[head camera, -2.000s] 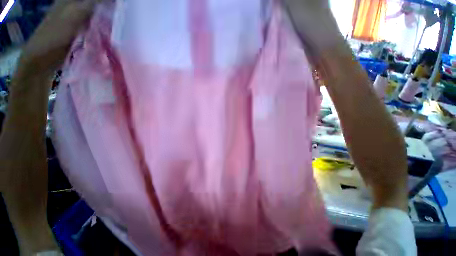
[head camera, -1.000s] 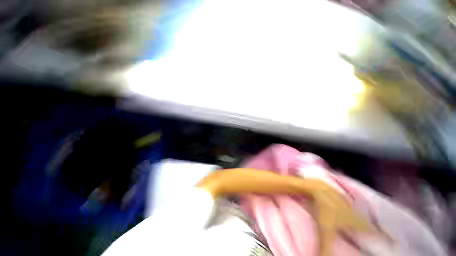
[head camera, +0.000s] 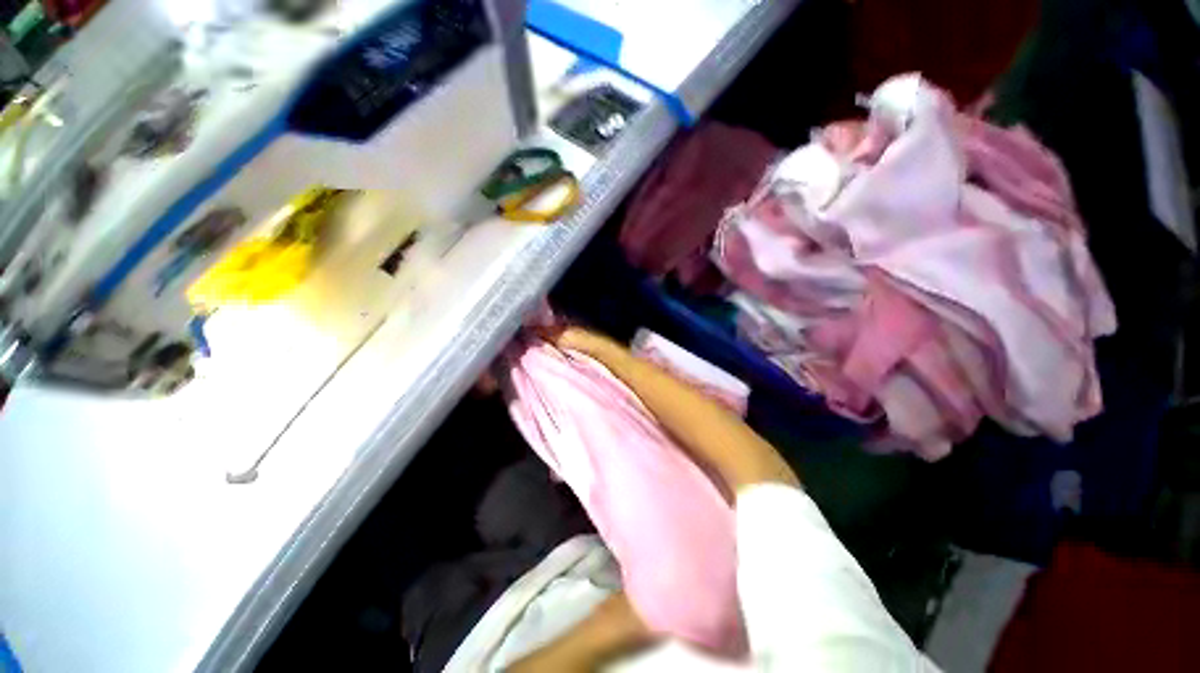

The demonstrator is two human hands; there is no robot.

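A pink garment piece (head camera: 632,487) hangs bunched from the table's front edge down to my lap. My right hand (head camera: 559,339) holds its upper end at the edge; the fingers are blurred and partly hidden by cloth. My left hand (head camera: 599,634) is at the bottom of the picture beside the lower end of the cloth; its fingers are hidden. The white sewing machine (head camera: 250,145) with a blue stripe stands on the white table (head camera: 119,526), at upper left, away from both hands.
Green and yellow looped scissors (head camera: 537,187) lie near the table's grey front edge. A yellow cloth (head camera: 270,263) and a black rectangle (head camera: 398,253) are by the machine. A pink and white garment pile (head camera: 934,263) sits beyond the edge, over something blue.
The view has turned toward the table's right end. The garment, earlier held up spread before me, is now low and bunched between the table edge and lap.
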